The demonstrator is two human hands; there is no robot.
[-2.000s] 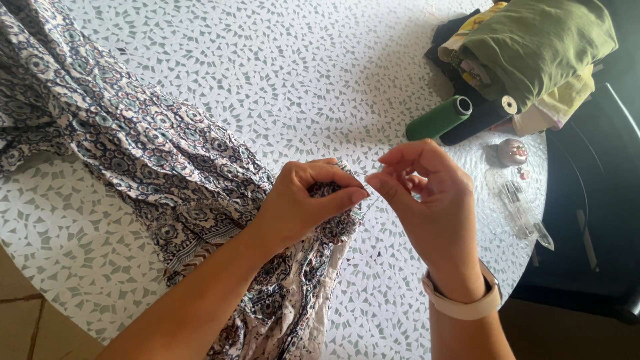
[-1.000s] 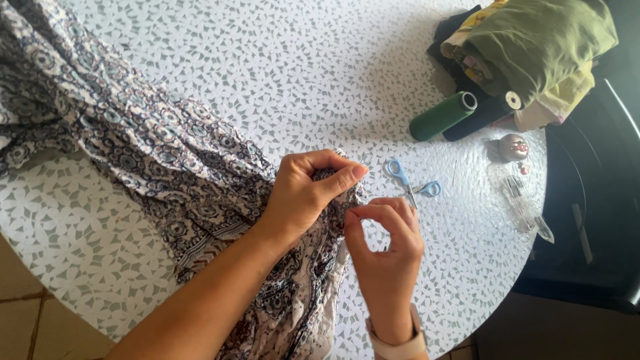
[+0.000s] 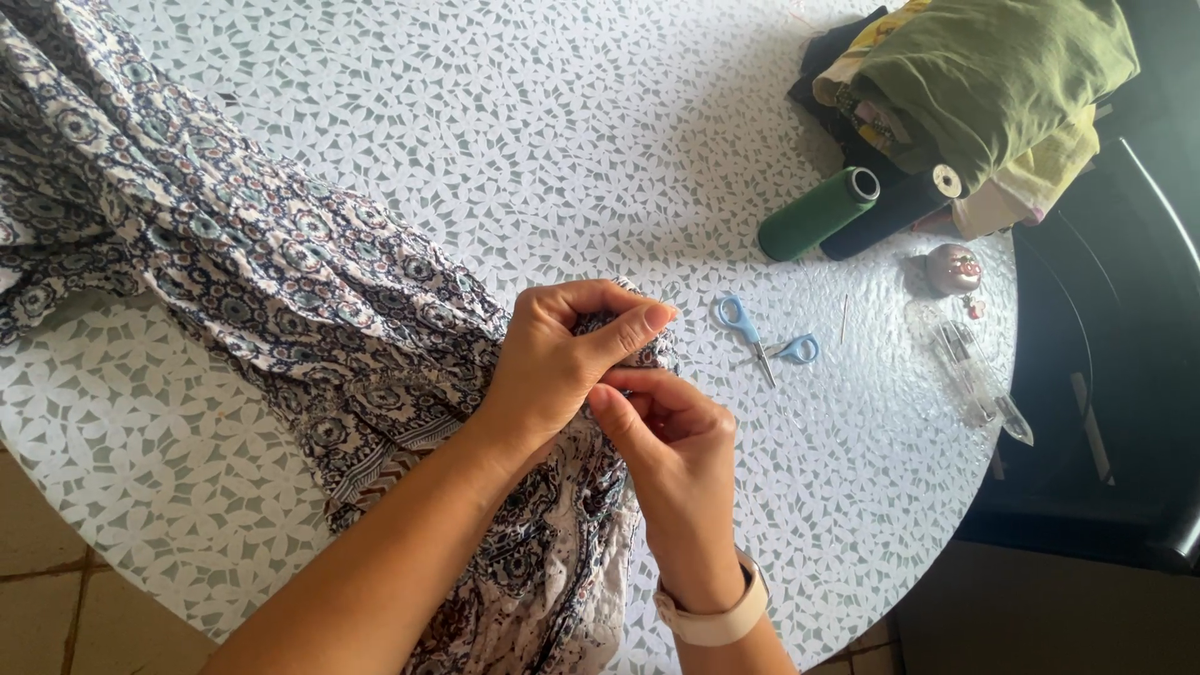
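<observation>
A patterned cloth garment (image 3: 309, 253) runs from the upper left across the table to the bottom middle. My left hand (image 3: 562, 366) pinches a bunched edge of it between thumb and fingers. Just below, thumb and index finger of my right hand (image 3: 670, 441) are closed together against the cloth; whether a needle or thread lies between them is too small to tell. Small scissors with light blue handles (image 3: 741, 319) lie spread open right of my hands. Beyond them is a thin needle-like pin (image 3: 844, 319).
A green thread spool (image 3: 816, 216) and a dark thread spool (image 3: 891, 216) lie by a pile of folded clothes (image 3: 1003, 84). Near the round table's right edge are a small round pinkish object (image 3: 954, 270) and a clear plastic case (image 3: 970, 370). A dark glossy surface (image 3: 1106, 394) stands beyond.
My right hand has moved left and down from in front of the scissors to the cloth beneath my left hand. The scissors, hidden at first, are now in view. My left hand keeps its hold.
</observation>
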